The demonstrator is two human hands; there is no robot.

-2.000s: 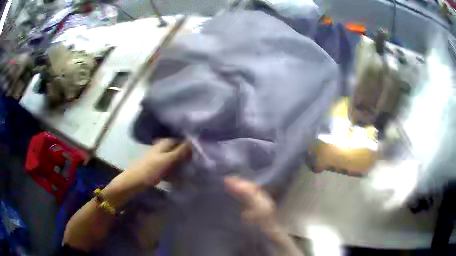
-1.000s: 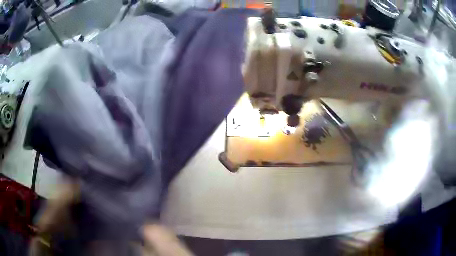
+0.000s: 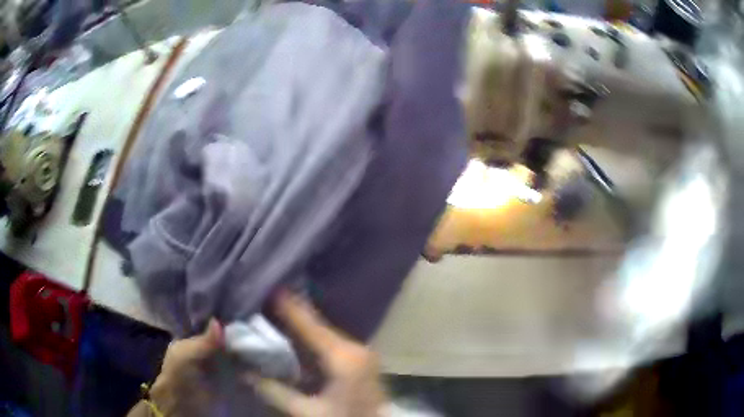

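Observation:
A grey-purple garment piece (image 3: pixel 285 122) lies in large loose folds left of the sewing machine head, paler at left and darker at right. Its near edge hangs over the table's front edge. My left hand (image 3: pixel 186 362) is at the bottom, with thumb and fingers closed on the cloth. My right hand (image 3: pixel 334 358) is just right of it on the same cloth, fingers bent and partly blurred. A pale, whitish bunched part (image 3: pixel 263 348) shows between the two hands. A small white spot or tag (image 3: pixel 189 88) shows on the cloth at upper left.
The off-white sewing machine head (image 3: pixel 522 89) stands at right over a lit yellow-orange bed (image 3: pixel 522 230). Scissors (image 3: pixel 595 169) lie right of the needle area. A second machine (image 3: pixel 37 171) is at far left, a red stool (image 3: pixel 49 313) below it. Clear plastic (image 3: pixel 681 261) hangs at right.
The view has swung back left from a second ago. The cloth is more spread out, and both hands have come closer together at its near edge, with a whitish part now showing between them.

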